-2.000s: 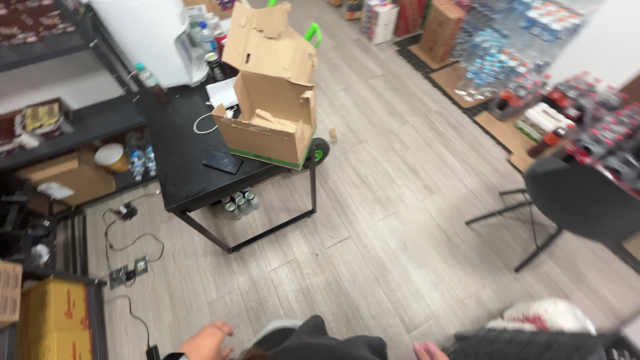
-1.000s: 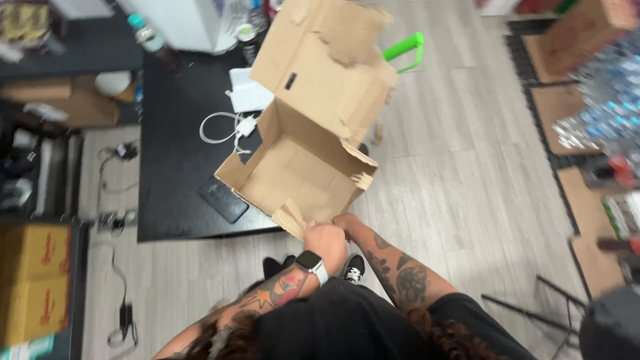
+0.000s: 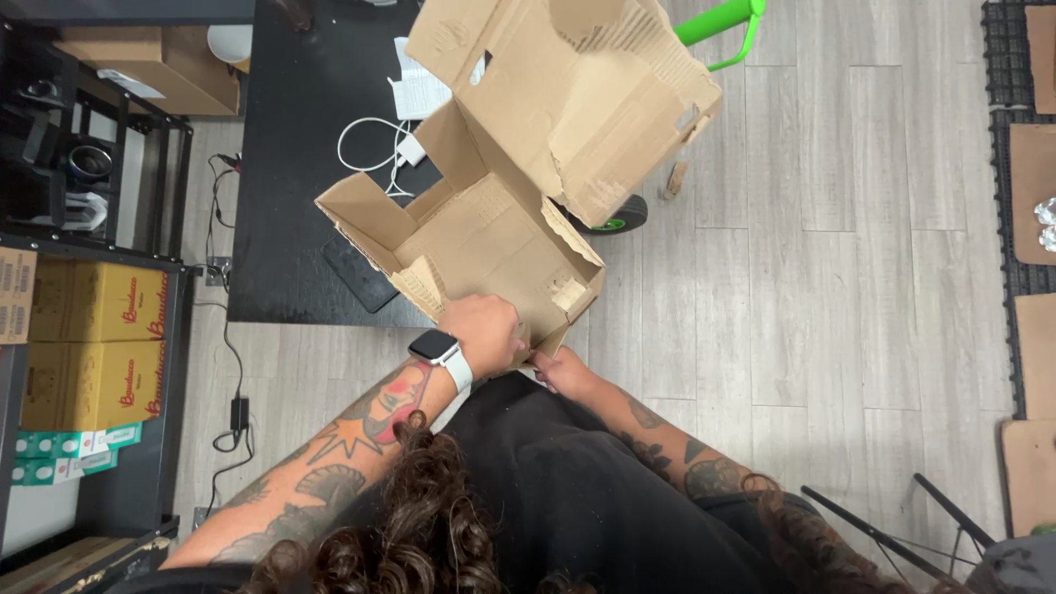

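An opened cardboard box with torn edges sits tilted at the near edge of a black table, its large flap raised toward the far side. My left hand, with a smartwatch on the wrist, grips the near wall of the box, its fingers curled over the cardboard. Close beside it, my right hand holds the box's near right corner from the outside, thumb and fingers on the board. Inside the box no loose item shows. Some of my fingertips are hidden behind the cardboard.
On the table lie a white cable with a charger, papers and a dark flat device partly under the box. A green handle and a wheel stand behind. Shelves with yellow cartons are left; chair legs lower right.
Two seconds ago my hands were low in view, away from the box; now both grip its near side. Since one second ago they stay at that side. The view has moved closer over the table.
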